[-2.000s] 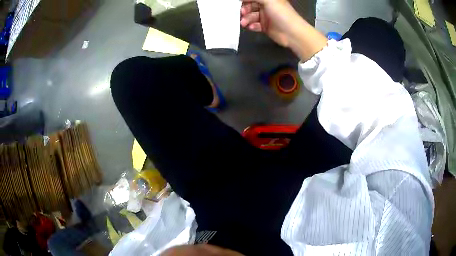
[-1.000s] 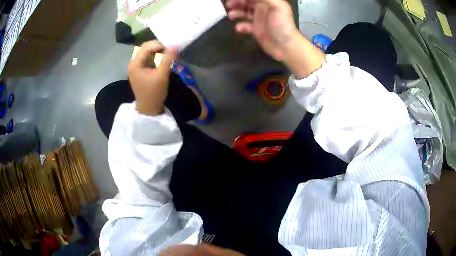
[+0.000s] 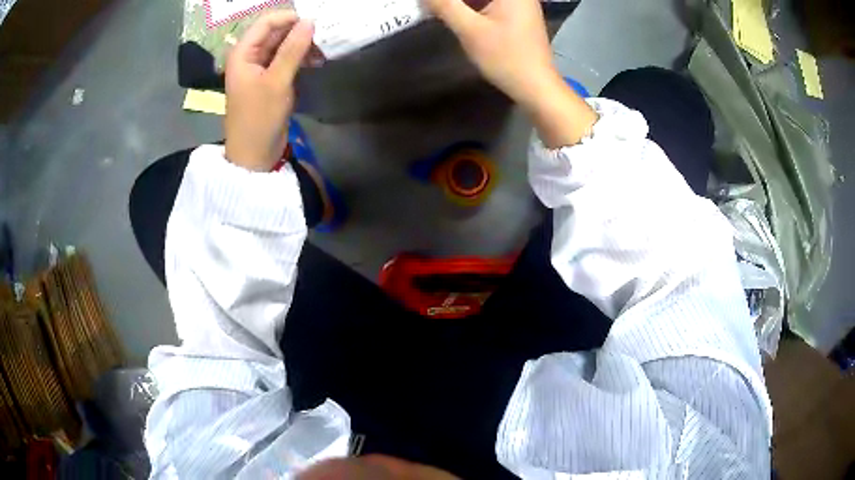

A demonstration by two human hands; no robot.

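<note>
A white label with black print is held at the top of the view, over the wrapped carton's near edge. My left hand pinches its left end between thumb and fingers. My right hand is at its right end, fingertips cut off by the top edge. The wrapped carton is pale green, with a black corner protector at its near left corner and a red-striped label on top. Its far part is out of the picture.
A tape dispenser with an orange-ringed roll lies on the floor between my legs. A red plastic stool is nearer. Flattened cardboard stands at the left. A green woven sheet and crumpled plastic lie at the right.
My left hand came into view and took the label's left end. The label has turned from its blank side to its printed side. The floor things have shifted left in the view.
</note>
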